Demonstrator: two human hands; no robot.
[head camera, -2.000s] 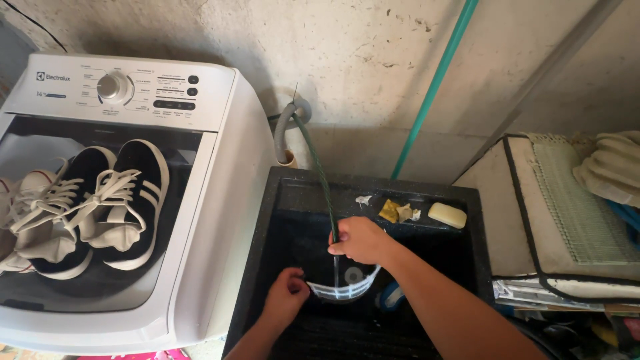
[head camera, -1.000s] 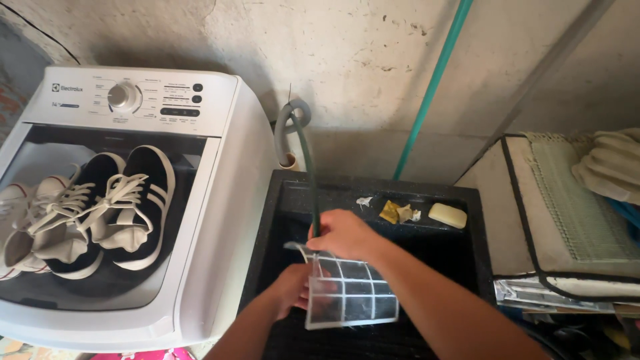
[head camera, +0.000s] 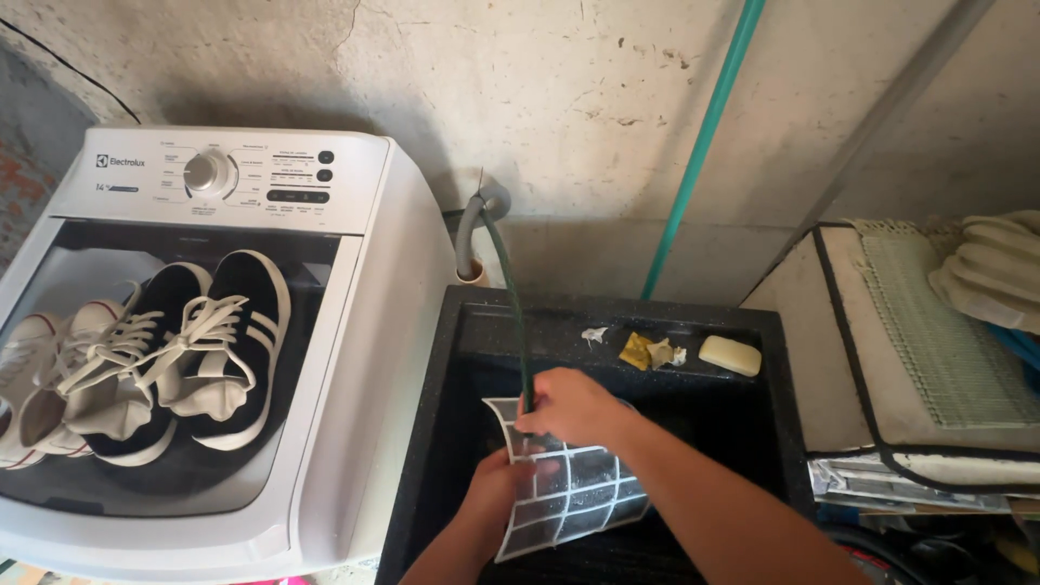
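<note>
A curved mesh air filter with a white plastic grid frame (head camera: 561, 496) is held over the dark laundry sink (head camera: 435, 406). My left hand (head camera: 491, 496) grips its left side, with some fingers seen through the mesh. In my right hand (head camera: 569, 406) is the end of a green hose (head camera: 516, 301), pinched right at the filter's upper part. Wet spots show on the mesh. The hose comes down from a fitting on the wall. The hose's mouth is hidden by my right fingers.
A white washing machine (head camera: 374, 325) stands left, with sneakers (head camera: 236, 349) on its lid. On the sink's back ledge lie a soap bar (head camera: 730, 356) and crumpled scraps (head camera: 642, 351). A green pole (head camera: 703, 146) leans on the wall. At right is a covered box (head camera: 837, 366) with a woven mat (head camera: 942, 341).
The filter was low in the sink two seconds ago, and is now raised and turned with its grid face showing. My left hand has moved onto its left side; my right hand keeps the hose.
</note>
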